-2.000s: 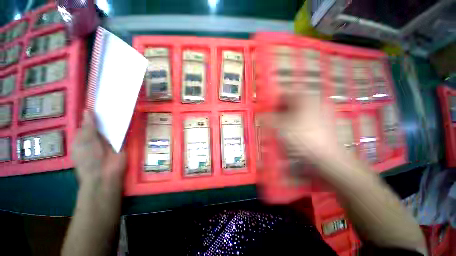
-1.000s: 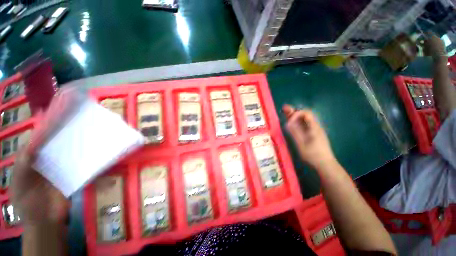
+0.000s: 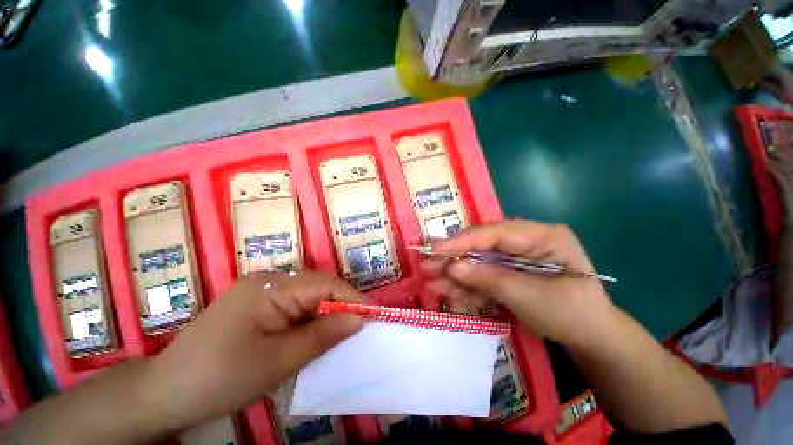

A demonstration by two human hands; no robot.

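Note:
My left hand (image 3: 261, 326) holds the label sheet (image 3: 396, 369) by its upper left corner, over the lower row of the tray. The sheet is white with a bent strip of red dots along its top edge. My right hand (image 3: 522, 269) holds thin metal tweezers (image 3: 539, 263), tip pointing left, just above the red strip. The red-pink foam tray (image 3: 113, 178) holds gold-beige open-backed phones (image 3: 356, 217) in its upper row. The sheet and my hands hide much of the lower row. Small white dots are on my left hand.
A grey-white machine (image 3: 556, 39) with yellow tape (image 3: 417, 61) stands at the back. A pale strip (image 3: 261, 109) runs along the green bench behind the tray. At the right are another red tray (image 3: 758, 165) and a person's grey sleeve (image 3: 717, 326). A phone (image 3: 578, 412) lies at lower right.
The view has shifted closer to the tray. My left hand has brought the sheet rightward over the tray, with its red strip now showing. My right hand has moved left to the strip.

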